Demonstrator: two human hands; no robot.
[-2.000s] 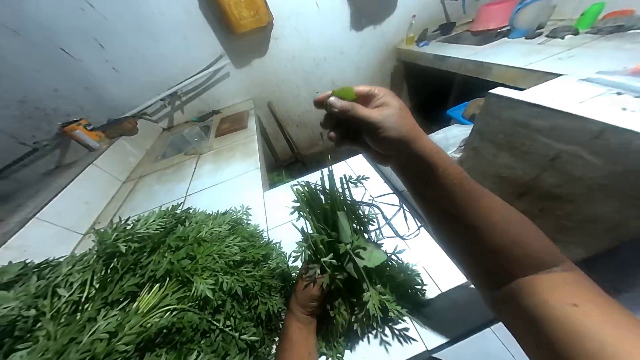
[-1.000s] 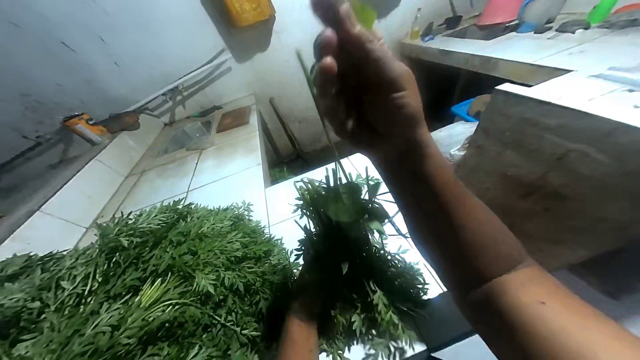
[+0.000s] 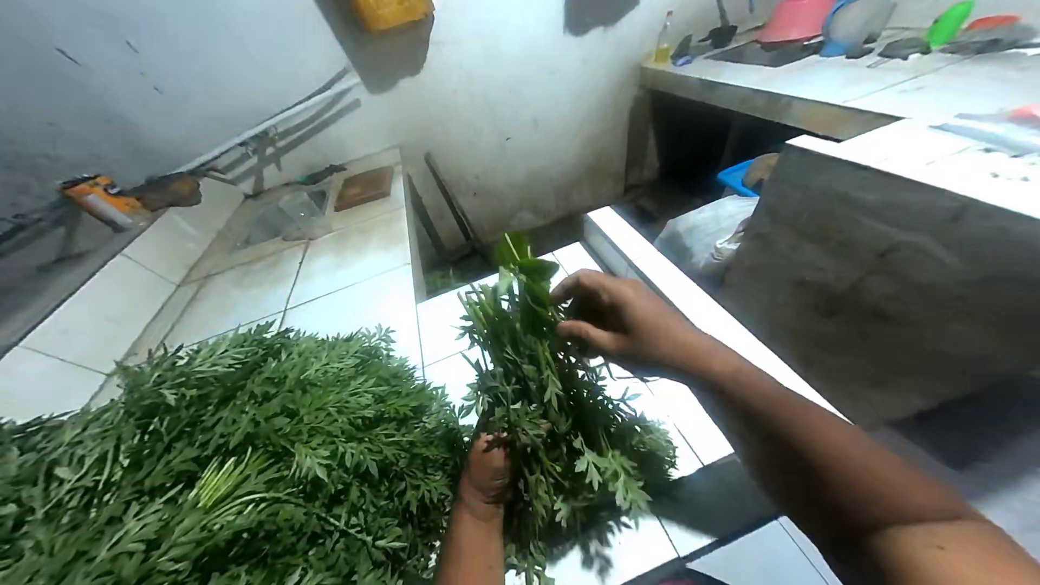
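Note:
My left hand [image 3: 489,471] grips a bunch of leafy green stems [image 3: 540,390] from its left side, holding it upright over the white tiles; its fingers are partly hidden by leaves. Broad smooth leaves [image 3: 532,272] stand at the top of the bunch. Just right of them is my right hand [image 3: 605,317], its thumb and fingers apart and the fingertips at the edge of the leaves. Whether the fingertips pinch a leaf cannot be told. A large heap of the same feathery greens [image 3: 268,447] covers the tiles at the lower left.
A white tiled ledge [image 3: 699,301] runs right of the bunch, beside a concrete counter side [image 3: 877,260]. A clear plastic container [image 3: 301,213] and a brown tile [image 3: 364,188] lie at the upper left. A white plastic bag [image 3: 707,231] sits under the counter. A bottle [image 3: 664,41] stands farther back.
My right hand was raised above the bunch with a green leaf and has come down beside the bunch's top. Broad leaves now stand higher there. My left hand stays at the bunch.

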